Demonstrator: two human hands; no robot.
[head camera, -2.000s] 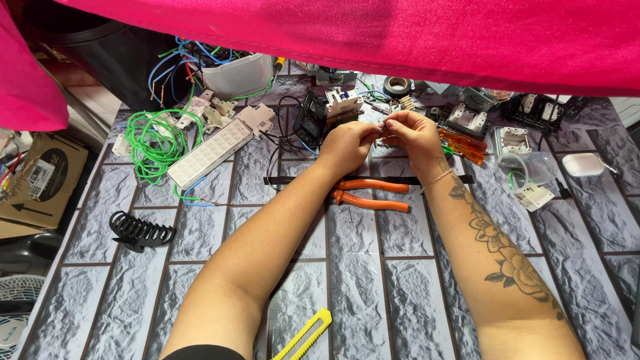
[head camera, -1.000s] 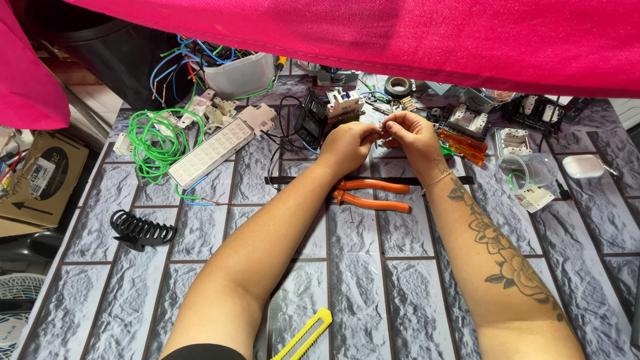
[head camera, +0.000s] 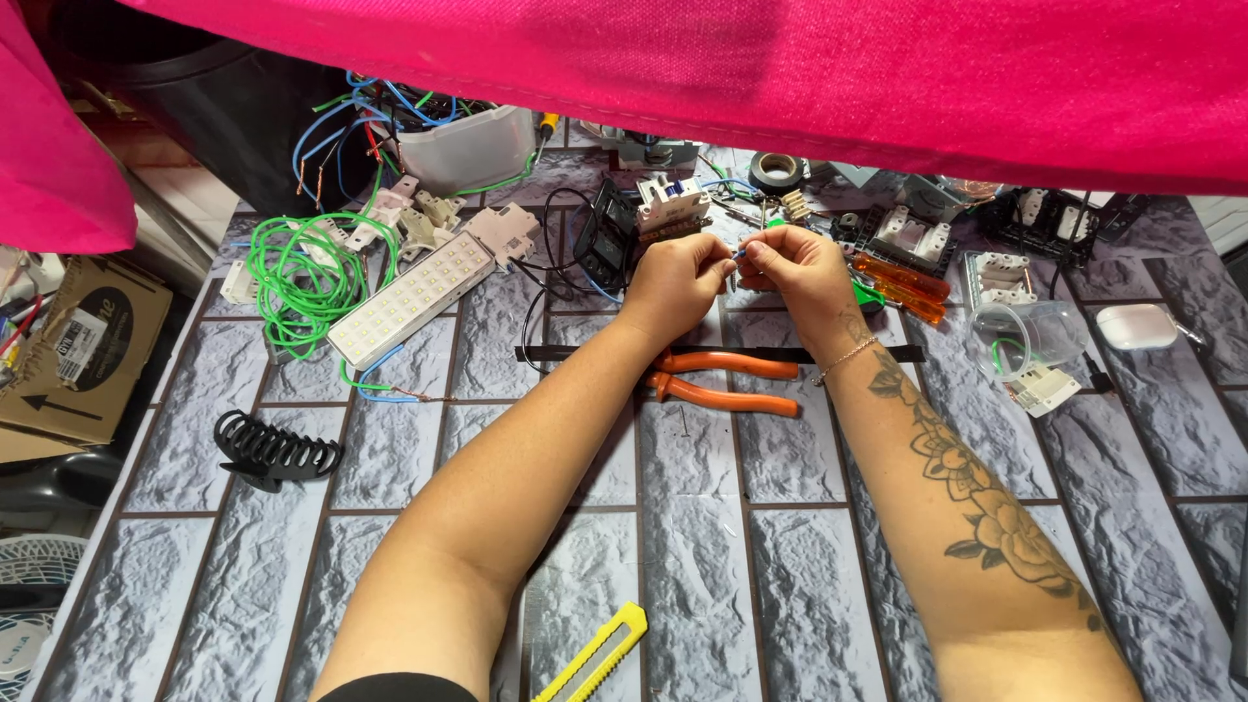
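Note:
My left hand (head camera: 680, 283) and my right hand (head camera: 795, 273) meet fingertip to fingertip at the middle of the table. Between them is a small blue piece (head camera: 740, 254), perhaps a wire end, pinched by the right thumb and finger. The left fingertips are closed at its other side; what they pinch is mostly hidden. Just below the hands lie pliers with orange handles (head camera: 731, 380), their jaws hidden by my left wrist, beside a black strip (head camera: 907, 353). Orange-handled screwdrivers (head camera: 902, 288) lie right of my right hand.
Left are a green wire coil (head camera: 312, 283), an LED light panel (head camera: 414, 297) and a black hair claw (head camera: 278, 450). A yellow utility knife (head camera: 597, 655) lies in front. Behind are black tape (head camera: 777, 172) and switch modules (head camera: 673, 203). Right stands a clear cup (head camera: 1033, 336). Pink cloth (head camera: 682, 78) hangs overhead.
Both hands stay at the same place with small finger movements. The fingers of my right hand have shifted slightly, and the blue piece now shows between the fingertips.

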